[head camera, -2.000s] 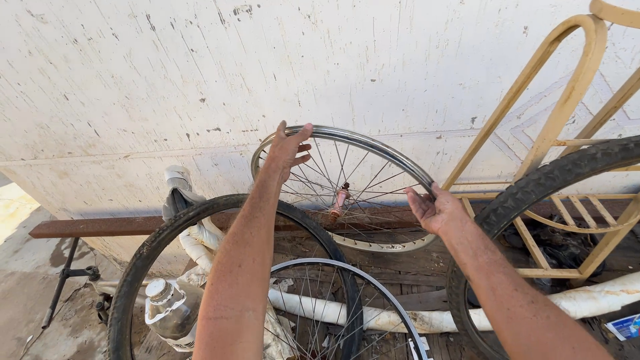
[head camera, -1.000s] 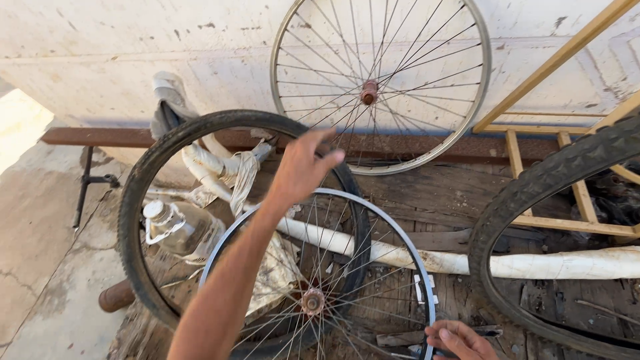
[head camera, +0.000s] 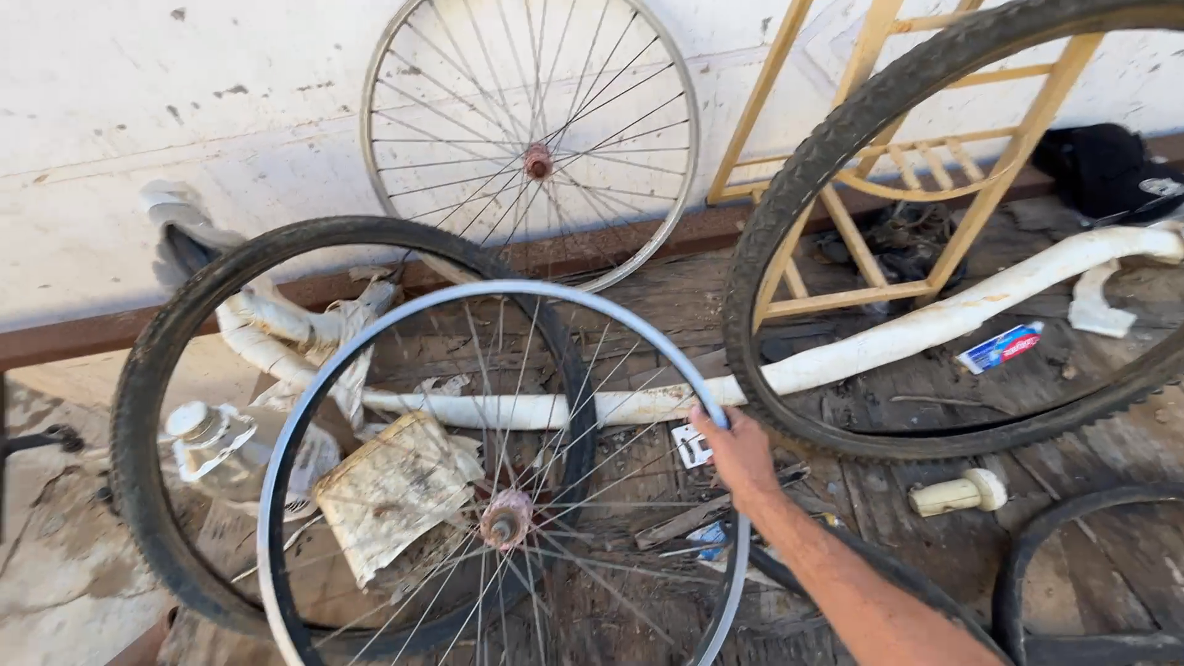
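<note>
My right hand (head camera: 737, 453) grips the upper right of a silver bicycle wheel rim (head camera: 435, 294), which has thin spokes and a rusty hub (head camera: 506, 520). My left hand is out of view. Behind that wheel stands a black bicycle tire (head camera: 148, 370), partly overlapped by it. A second spoked wheel (head camera: 370, 120), bare of any tire, leans against the white wall, its hub reddish. Another knobby black tire (head camera: 754, 277) stands at the right, close to my right hand.
A yellowish frame (head camera: 994, 176) leans on the wall at the right. A long white wrapped tube (head camera: 888, 347) crosses the worn wooden boards. A clear plastic jug (head camera: 222, 453) is at the left, a toothpaste box (head camera: 1001, 348) and a pale plastic fitting (head camera: 957, 495) at the right.
Two seconds ago both my hands were at the rim of the wheel by the wall; it now leans there untouched. My right hand is on the silver wheel, and my left hand has left the view.
</note>
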